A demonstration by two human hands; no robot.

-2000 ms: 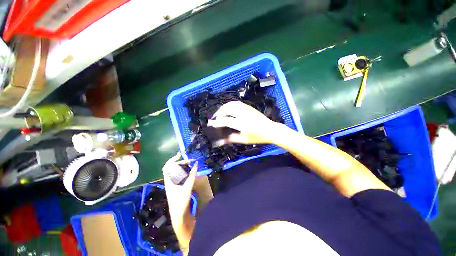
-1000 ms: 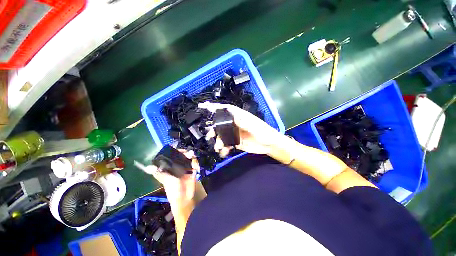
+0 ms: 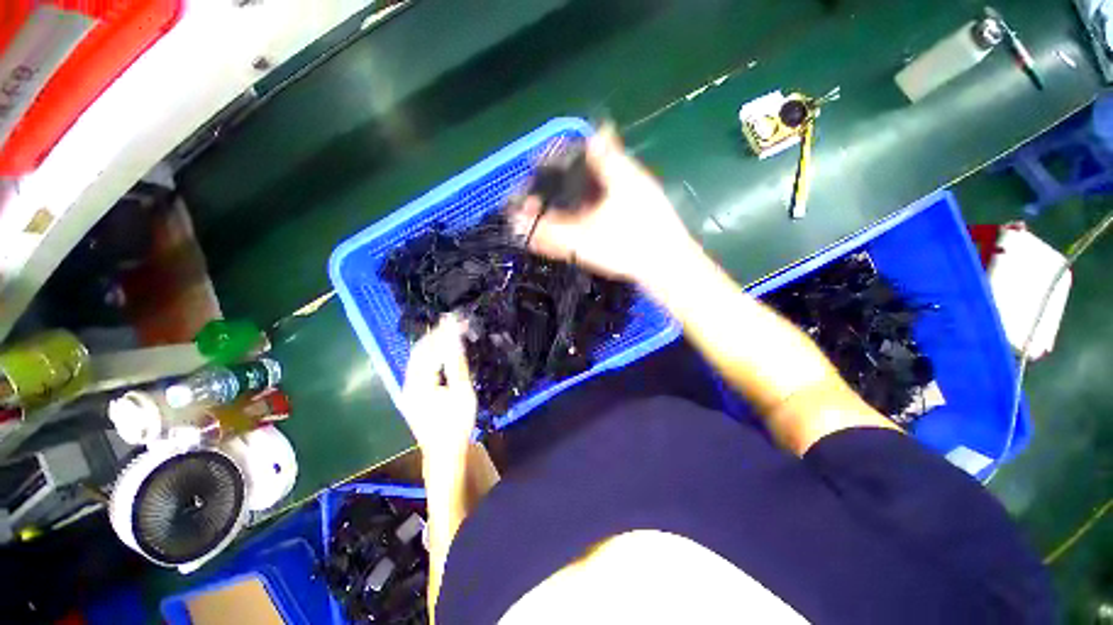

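A blue mesh basket [image 3: 361, 327] stands on the green bench in front of me, with many small black parts [image 3: 537, 311] heaped in it. My right hand [image 3: 610, 220] is raised over the basket's far right corner. It is blurred and grips a black block [image 3: 566, 181]. My left hand [image 3: 439, 385] is at the basket's near left side, its fingertips at the edge of the heap. Whether it holds anything is hidden by blur.
A deep blue bin [image 3: 976, 305] with black parts is at the right. A smaller blue bin [image 3: 336, 513] of black parts is at the lower left. A white fan [image 3: 187, 504] and bottles stand at the left. A tape measure [image 3: 781, 120] lies on the bench. A red crate [image 3: 92, 79] is upper left.
My right hand has moved up and away to the basket's far corner with a black block. My left hand, which held a black block a second ago, has moved in to the basket's near left side.
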